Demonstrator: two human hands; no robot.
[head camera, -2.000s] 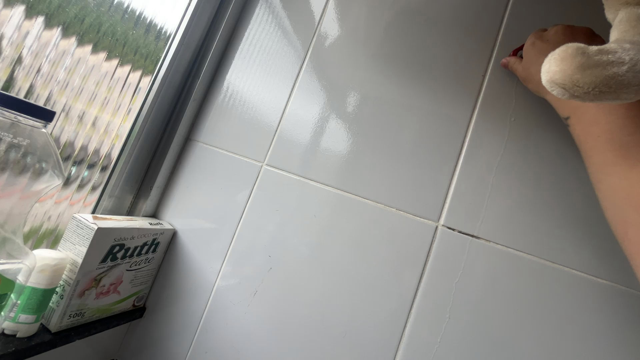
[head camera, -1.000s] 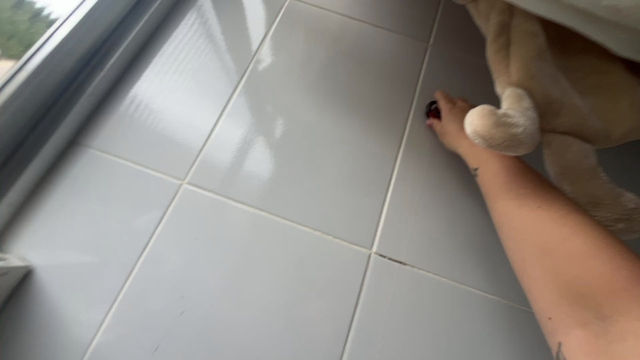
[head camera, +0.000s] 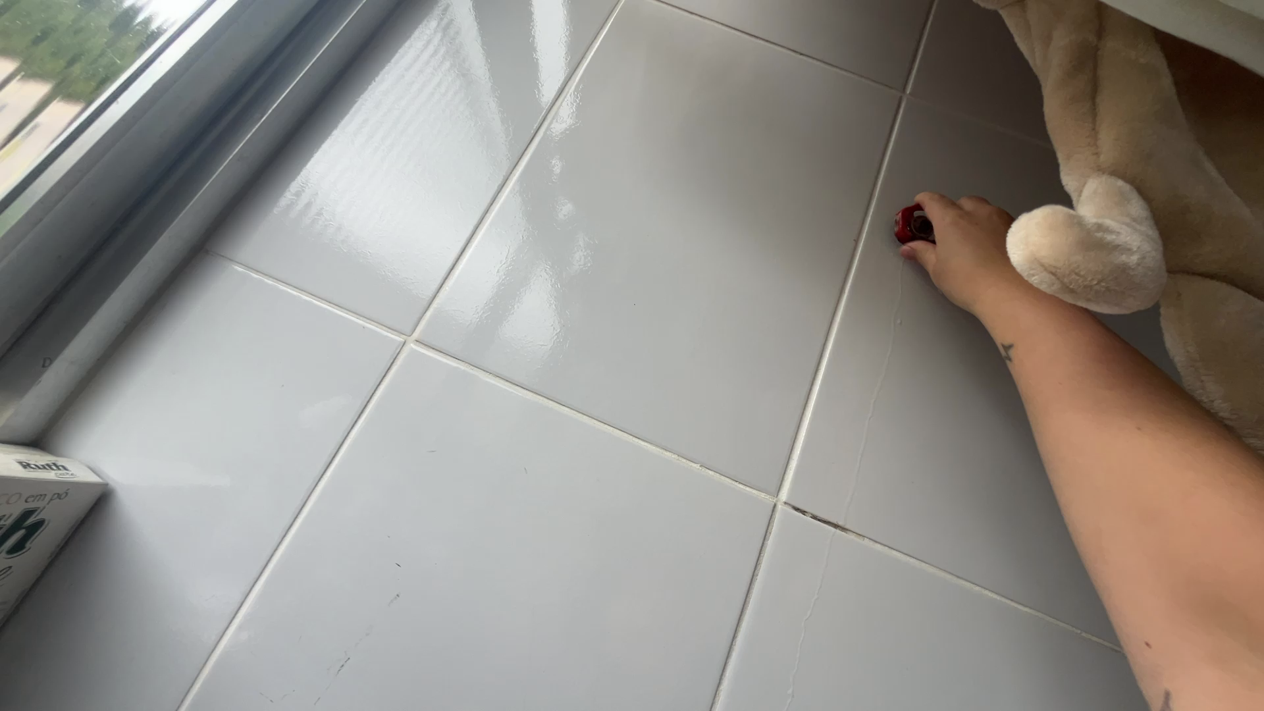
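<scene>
My right hand (head camera: 963, 247) reaches in from the lower right, with its back to the camera. Its thumb and fingers grip a small red object with a dark end (head camera: 914, 225) against the grey tiled wall (head camera: 632, 257); what the object is, I cannot tell. A thin, wavy pale line runs down the tiles below it. Right beside the wrist, the rounded limb of a beige plush toy (head camera: 1086, 252) overlaps part of the hand and forearm. My left hand is out of view.
A window frame (head camera: 188, 197) runs along the upper left. At the lower left edge stands a printed white carton (head camera: 44, 513). White material (head camera: 1200, 25) shows above the plush toy. One grout joint has a dark mark (head camera: 815, 516).
The view has shifted a lot, and more of the plush toy shows than two seconds ago. My right hand still holds the small red object at the wall.
</scene>
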